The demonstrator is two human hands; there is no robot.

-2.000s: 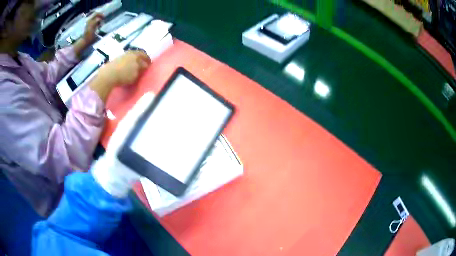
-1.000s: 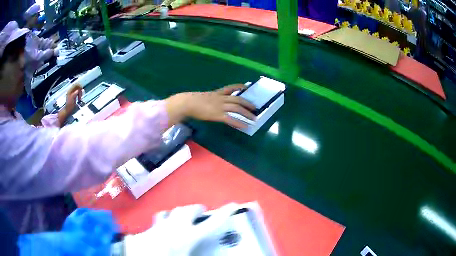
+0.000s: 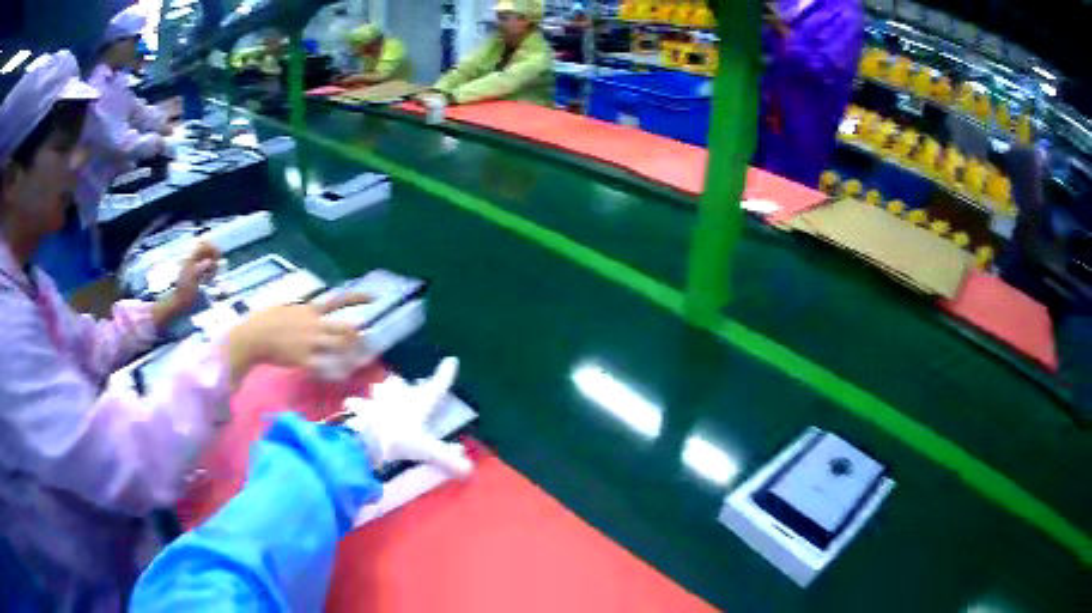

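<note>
My left hand (image 3: 411, 419), in a white glove with a blue sleeve, reaches out over a white retail box (image 3: 401, 489) at the mat's far left edge. Its fingers are spread and it holds nothing that I can see; it hides much of the box. A white retail box with a device (image 3: 826, 485) lying on top sits on the dark-green conveyor at the lower right. My right hand is not in view.
The red-orange mat (image 3: 515, 551) lies below my arm. A neighbour in lilac (image 3: 96, 419) at the left has a hand by another box (image 3: 389, 314). A green post (image 3: 716, 192) rises from the conveyor (image 3: 539, 359). Another box (image 3: 347, 194) lies farther back.
The view has swung upward. My left hand has moved away from the white box it was on and is spread. The neighbour's hand has drawn back from the conveyor to the left.
</note>
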